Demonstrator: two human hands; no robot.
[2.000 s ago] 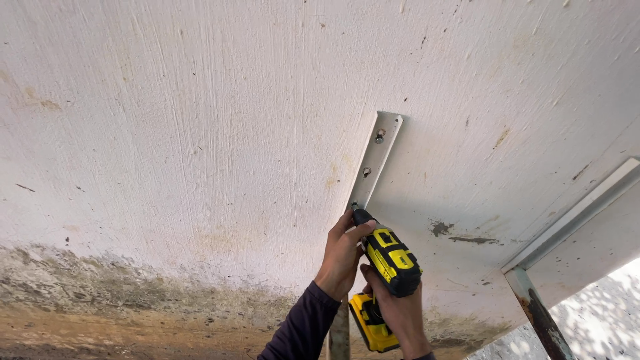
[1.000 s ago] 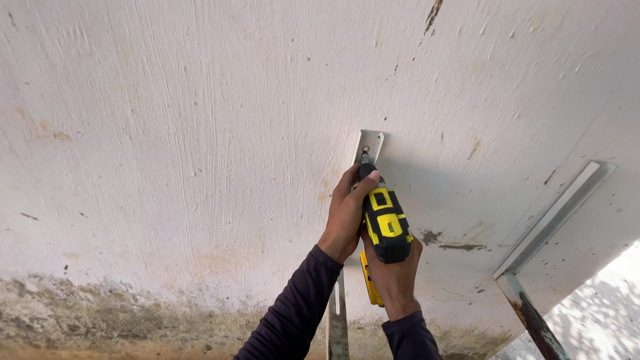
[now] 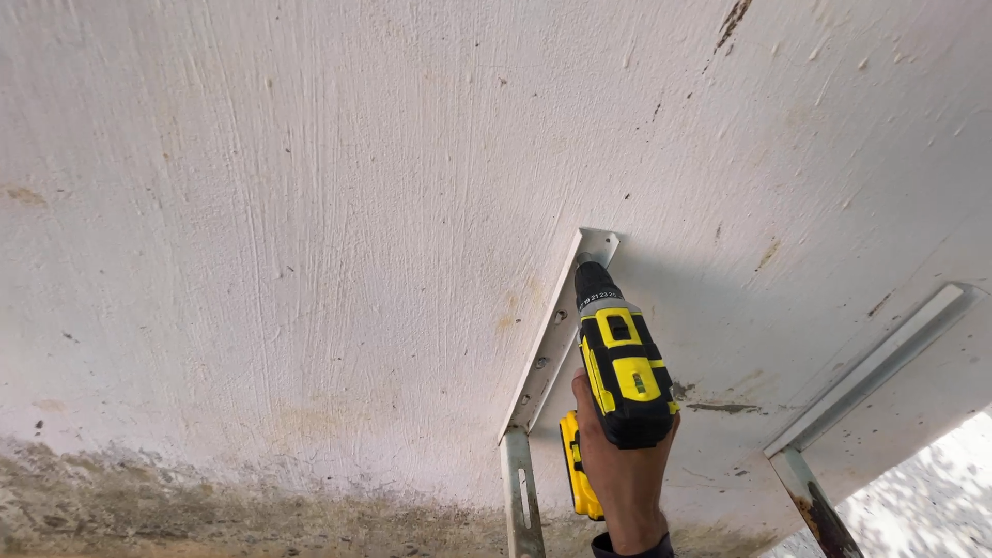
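Note:
My right hand (image 3: 629, 473) is closed around the grip of a yellow and black cordless drill driver (image 3: 628, 356). The drill's chuck points at the upper end of a white metal bracket (image 3: 539, 380) fixed flat against the wall; the bit's tip is hidden by the tool. Screw heads show in holes lower along the bracket. From its bottom end runs a slotted metal arm (image 3: 521, 488). A small bit of skin shows at the bottom edge by this arm, but too little to tell what my left hand does.
A second white bracket (image 3: 868, 372) with a rusty metal arm (image 3: 818, 511) is on the wall to the right. The painted wall (image 3: 310, 232) is rough and stained dark along its lower part. Sunlit ground (image 3: 930, 496) lies at the lower right.
My left hand, earlier at the drill's front end, has come away from it. The drill in my right hand has moved to the bracket's upper end, after pointing lower two seconds ago.

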